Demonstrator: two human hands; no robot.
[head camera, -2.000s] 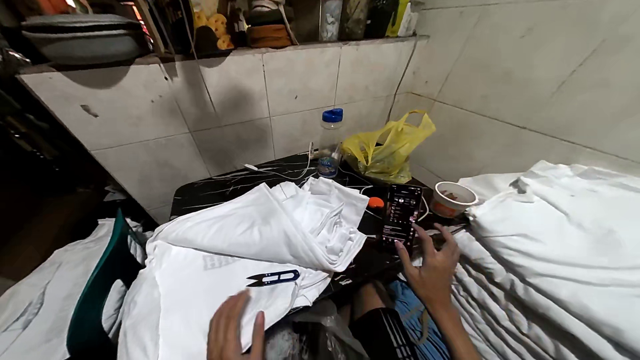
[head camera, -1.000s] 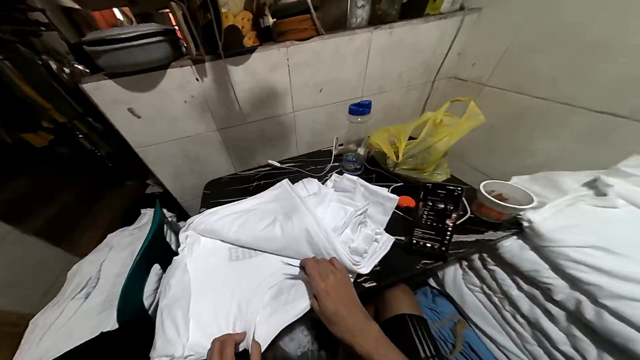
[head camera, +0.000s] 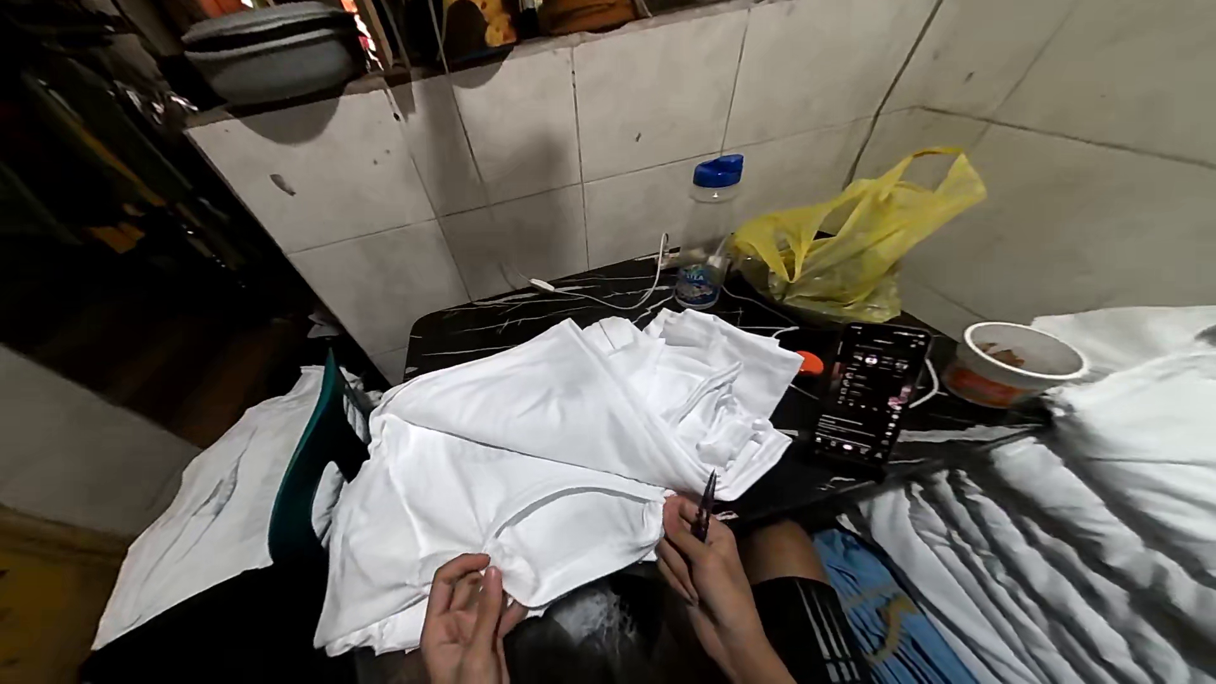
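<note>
White knit garments (head camera: 532, 399) lie in a loose heap on a black marble-patterned table (head camera: 475, 318). At the heap's front edge, my left hand (head camera: 470, 613) pinches the white fabric beside a curved opening. To its right, my right hand (head camera: 708, 560) grips dark thread snips (head camera: 705, 505), blades pointing up, with its fingertips at the fabric's other end. Most of the snips' body is hidden in the fingers.
Behind the heap are a clear bottle (head camera: 703, 233) with a blue cap, a yellow plastic bag (head camera: 855, 247) and a white cable. A smartphone (head camera: 869, 394) and a plastic tub (head camera: 1012, 366) stand at right. More white cloth (head camera: 1130, 456) lies at right and on a green chair (head camera: 309, 456).
The snips, lying on the white fabric two seconds ago, are now in my right hand. That hand has moved from near the phone to the fabric's front edge. My left hand now pinches fabric.
</note>
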